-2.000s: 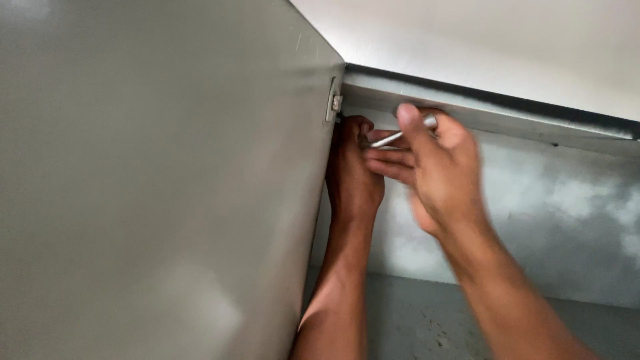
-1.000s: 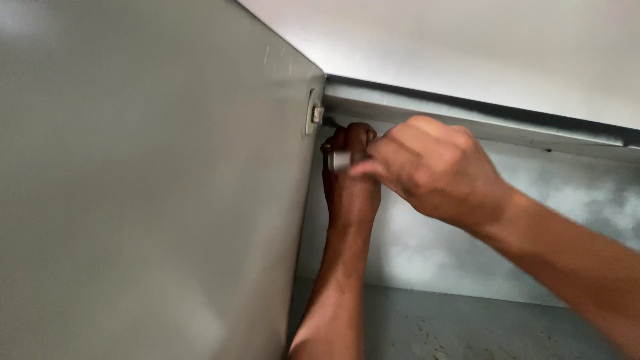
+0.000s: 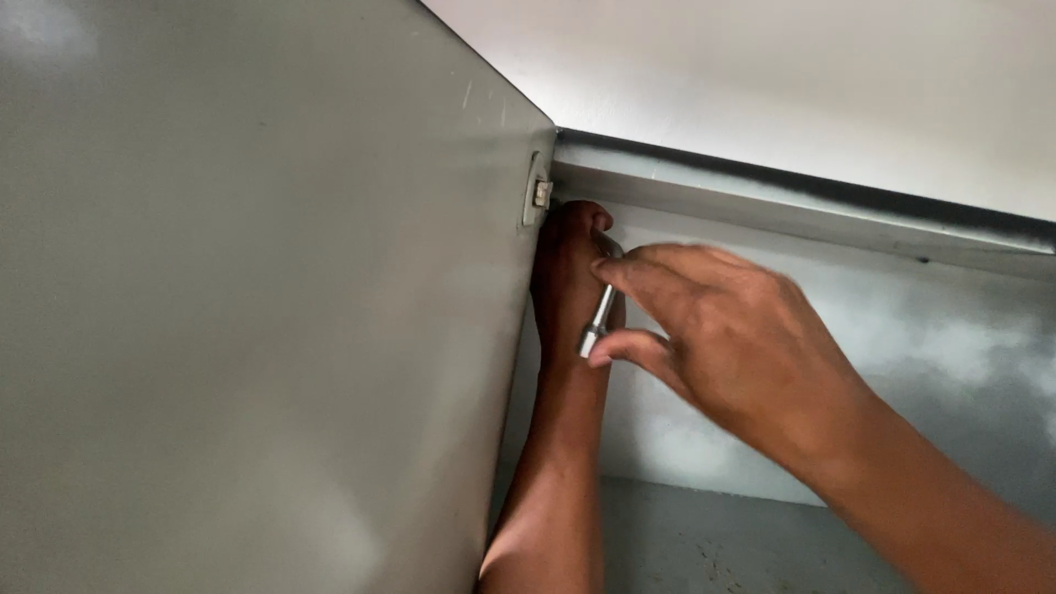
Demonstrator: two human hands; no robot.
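Observation:
My left hand (image 3: 573, 256) reaches up into the corner beside the hinge side of a grey metal door (image 3: 272, 313). Its fingers are curled, mostly in shadow, and I cannot tell what they hold. In front of it, a shiny metal wrench (image 3: 601, 318), which looks like a socket wrench, slants down with a cylindrical end at the bottom. My right hand (image 3: 709, 330) has its fingertips on the upper part of the wrench and its thumb by the lower end. The wrench's far end is hidden behind my fingers.
A small metal hinge or catch piece (image 3: 540, 194) sits in a slot at the door's edge. The cabinet's metal top lip (image 3: 792, 202) runs rightward from the corner above my hands. Behind them are the grey back panel (image 3: 742, 462) and a cabinet floor (image 3: 701, 536) with specks.
My right hand has moved around the wrench, from a closed grasp a second ago to a looser hold with the thumb low. My left hand stays in the corner.

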